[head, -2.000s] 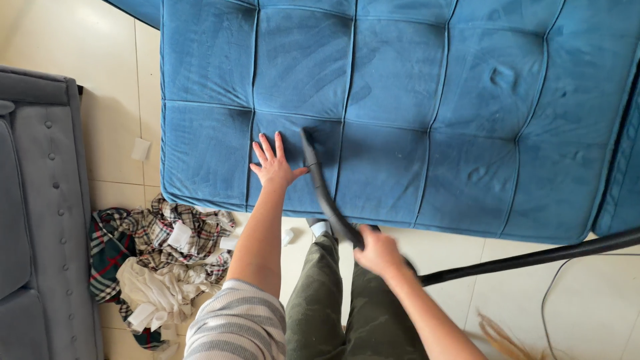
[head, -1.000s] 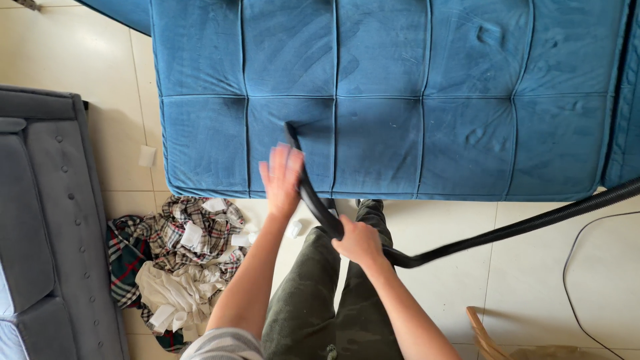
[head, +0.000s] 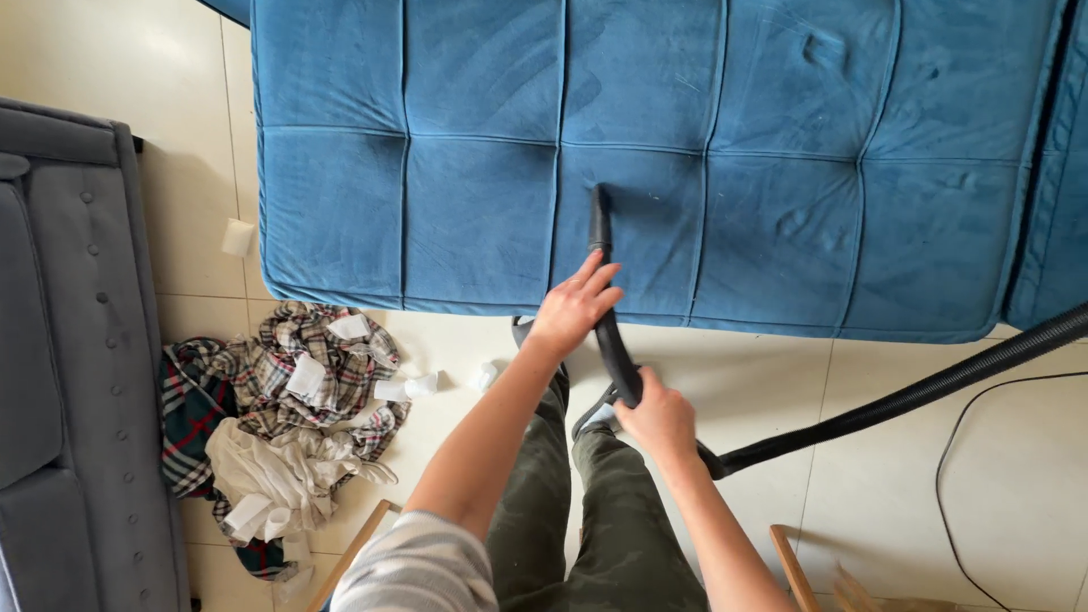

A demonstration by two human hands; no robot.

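A black vacuum cleaner wand point(head: 618, 357) with a crevice nozzle point(head: 600, 217) rests its tip on the blue tufted velvet cushion point(head: 476, 212), in the lower middle of its panels. My right hand point(head: 661, 418) grips the wand at its lower, curved part, where the ribbed black hose point(head: 892, 406) leads off to the right. My left hand point(head: 574, 308) lies against the wand's upper part near the cushion's front edge, its fingers partly spread; whether it grips the wand I cannot tell.
Plaid and cream cloths point(head: 280, 459) with white crumpled pieces lie heaped on the tiled floor at left. Beside them stands a grey buttoned sofa point(head: 93, 357). A thin black cable point(head: 938, 493) runs along the floor at right. Wooden bars point(head: 795, 565) show near the bottom edge.
My left hand, spread on the cushion two seconds ago, has come to the wand. The nozzle tip has moved right across the cushion, with my right hand still holding the wand.
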